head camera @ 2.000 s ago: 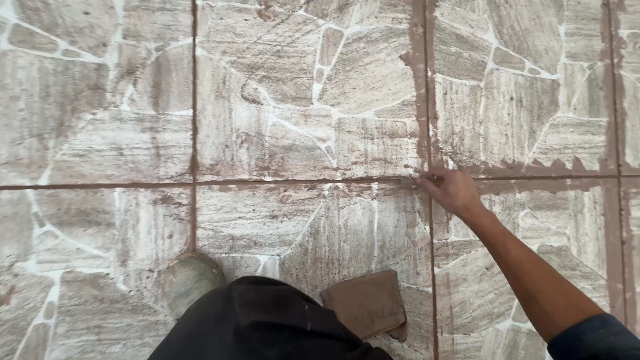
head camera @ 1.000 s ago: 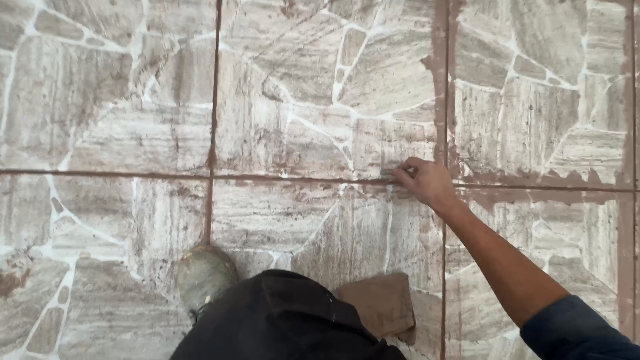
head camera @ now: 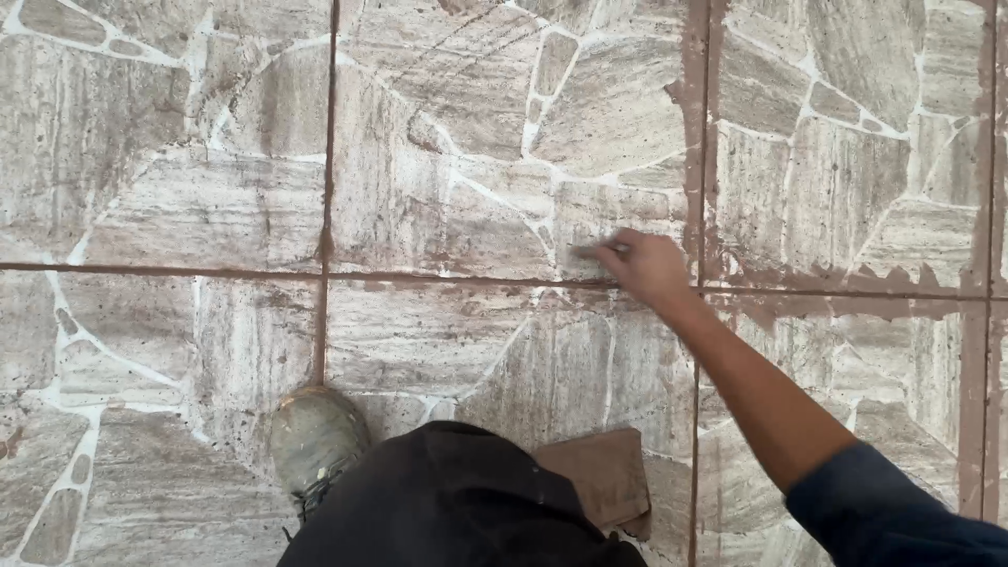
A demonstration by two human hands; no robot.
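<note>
My right hand (head camera: 642, 264) reaches in from the lower right, just above a stone-patterned floor tile (head camera: 441, 213). Its thumb and fingers are pinched together near the brown joint (head camera: 504, 282) that runs across the view. The fingertips are blurred, and something small and dark may be between them, but I cannot tell what. Brown grout is smeared around the crossing of the joints, right of the hand. My left hand is out of view.
A worn, stained shoe (head camera: 319, 441) and a dark-clad knee (head camera: 449, 504) are at the bottom. Beside the knee, a brown block or folded piece (head camera: 598, 476) lies on the tiles. Jagged grout smears (head camera: 850, 276) line the joint at right.
My right hand was at the joint's crossing, moved left along the joint, and is now slightly above the joint, off its line.
</note>
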